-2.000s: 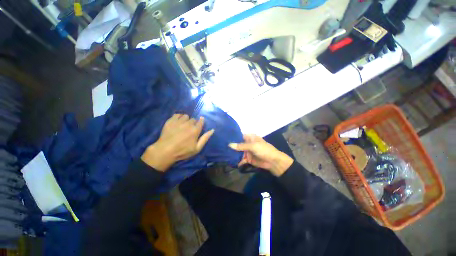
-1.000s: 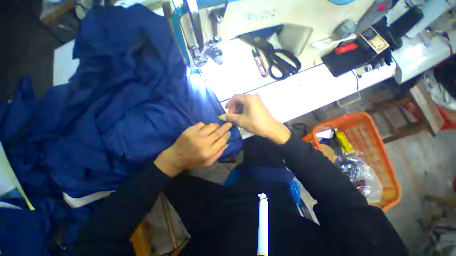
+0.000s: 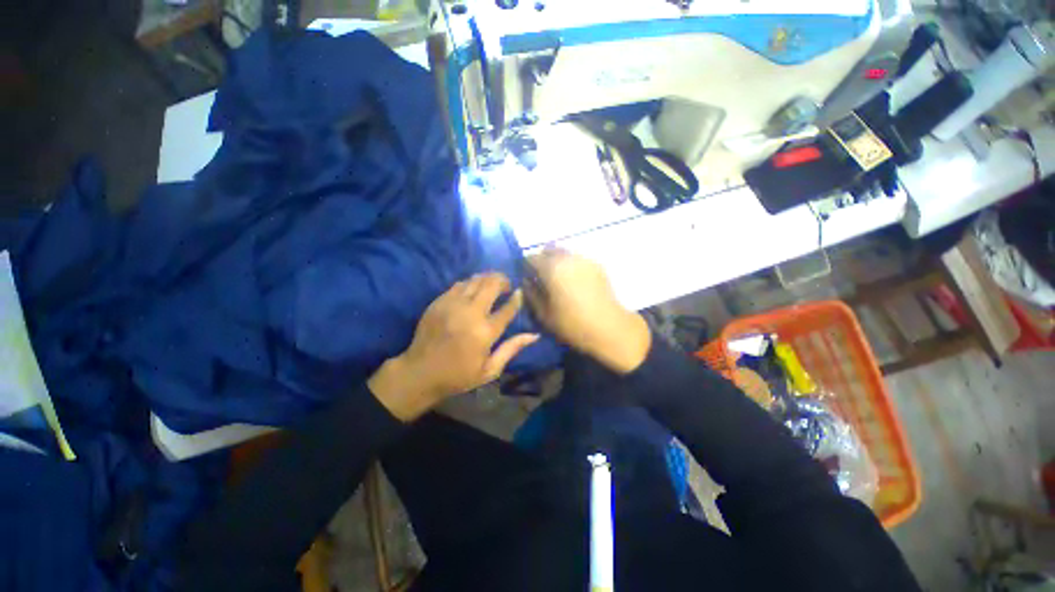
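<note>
A navy blue garment piece (image 3: 312, 243) lies in a large soft heap on the white table, left of and in front of the needle. The machine lamp (image 3: 480, 197) glares white at the needle, so the presser foot is hard to see. My left hand (image 3: 457, 341) rests on the garment near its front right edge, thumb apart from the fingers. My right hand (image 3: 578, 303) is beside it with fingers curled down at the garment's edge, pinching the cloth. The fingertips of the right hand are partly hidden. The white and blue sewing machine (image 3: 648, 64) stands behind.
Black-handled scissors (image 3: 662, 180) and a small reddish tool (image 3: 611, 174) lie under the machine arm. A black box with a red patch (image 3: 798, 174) is at the right. An orange basket (image 3: 885, 428) is below right. A second navy heap (image 3: 58, 520) with a pale strip (image 3: 23, 359) is lower left.
The view first moved closer to the table, then shifted slightly. My right hand came from the cloth's lower edge to beside my left hand, and its fingers now curl down onto the cloth.
</note>
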